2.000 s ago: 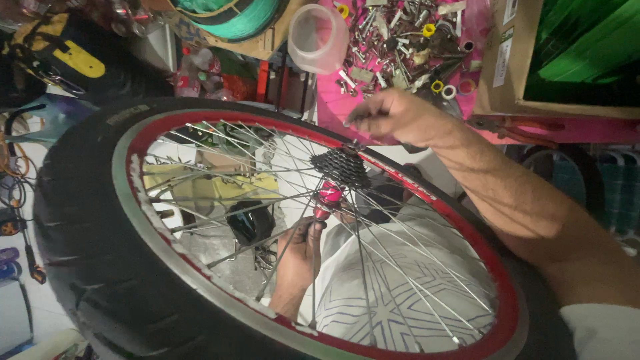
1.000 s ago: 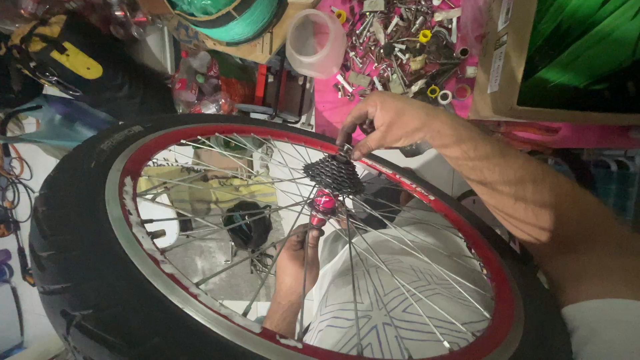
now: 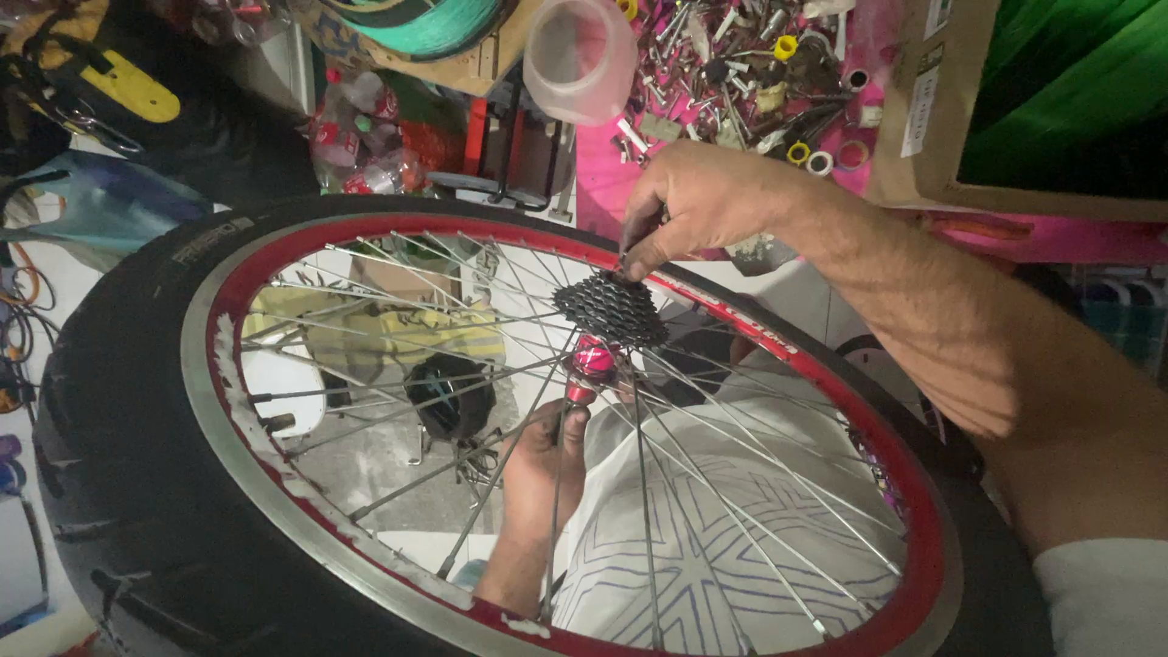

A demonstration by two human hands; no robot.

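Observation:
A bicycle wheel with a black tire (image 3: 119,438) and a scuffed red rim (image 3: 876,438) lies tilted across the view. At its middle are a black cassette (image 3: 611,308) and a red hub (image 3: 591,358). From below, seen through the spokes, my left hand (image 3: 547,465) holds the hub's far end between thumb and fingers. My right hand (image 3: 693,205) reaches in from the right, thumb and fingertips pinched at the axle end on the cassette's outer face. The fingers hide whatever small part is between them.
Loose bolts and small parts (image 3: 730,73) cover a pink surface behind the wheel, beside a translucent plastic tub (image 3: 579,59). A cardboard box (image 3: 922,119) stands at the upper right. Plastic bottles (image 3: 356,123) and a spool of green line (image 3: 420,27) are at the upper left.
My right hand has come down from above the cassette to its outer face, where the fingertips now rest. My left hand stays at the hub.

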